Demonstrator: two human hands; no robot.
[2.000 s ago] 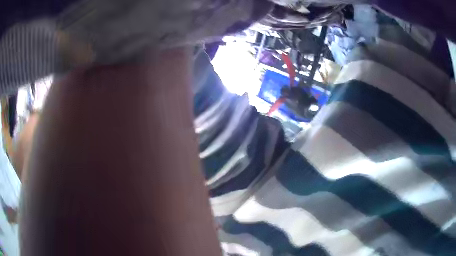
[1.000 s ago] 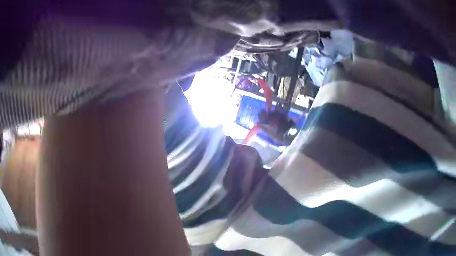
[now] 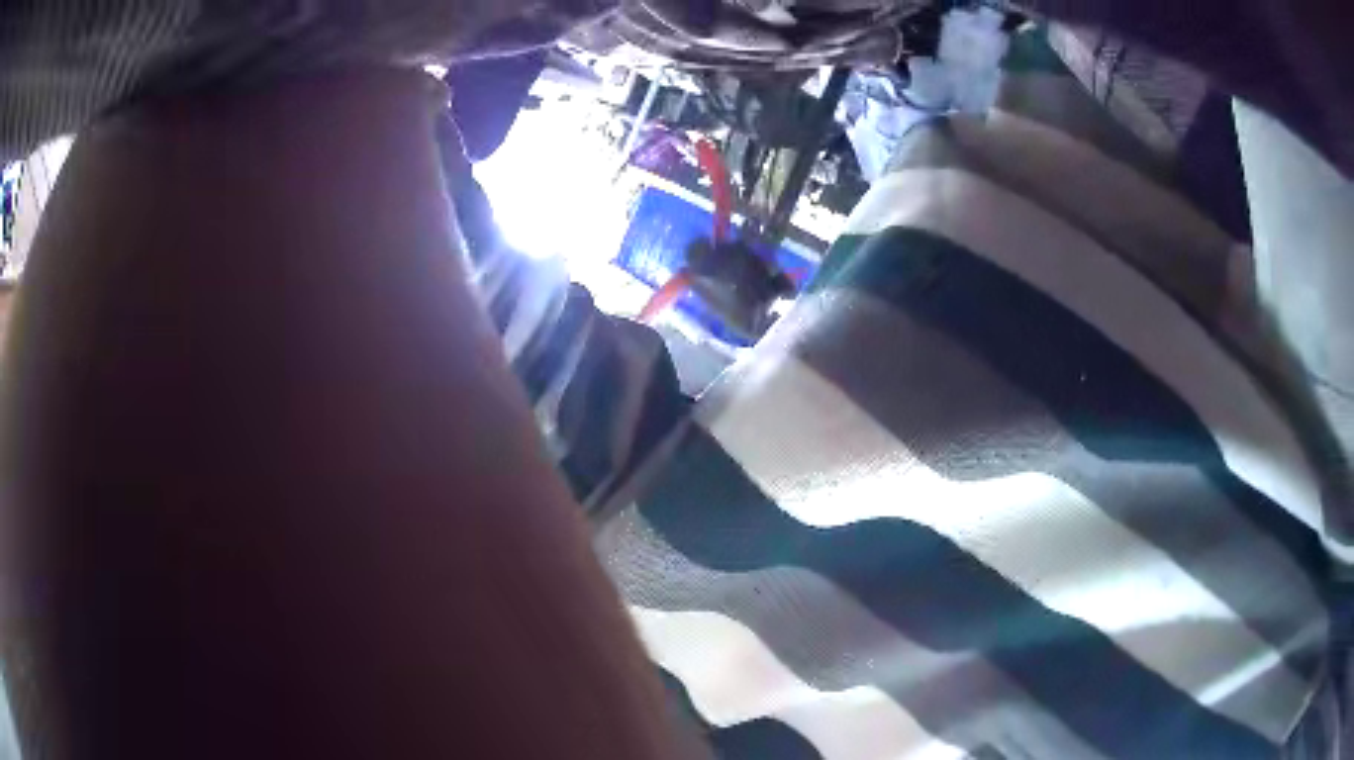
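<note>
No hand shows in the head view. A bare limb (image 3: pixel 282 431), large and blurred, fills the left side; I cannot tell which part of an arm it is. A striped garment (image 3: pixel 891 490) in teal, white and grey fills the middle and right. Beyond it, in a gap near the top middle, lies a blue item (image 3: pixel 658 230) with a dark object (image 3: pixel 738 293) in front of it that has red curved parts. What the hands hold or work on is hidden.
A very bright glare (image 3: pixel 550 171) sits left of the blue item. Pale blue cloth (image 3: pixel 891 112) hangs at the top. Dark and grey fabric crosses the top edge. A pale upright surface (image 3: pixel 1299 253) stands at the right edge. Background clutter is blurred.
The view has shifted, so the blue item and glare sit further left. The bare limb fills more of the left side, and the grey fabric at top left covers less.
</note>
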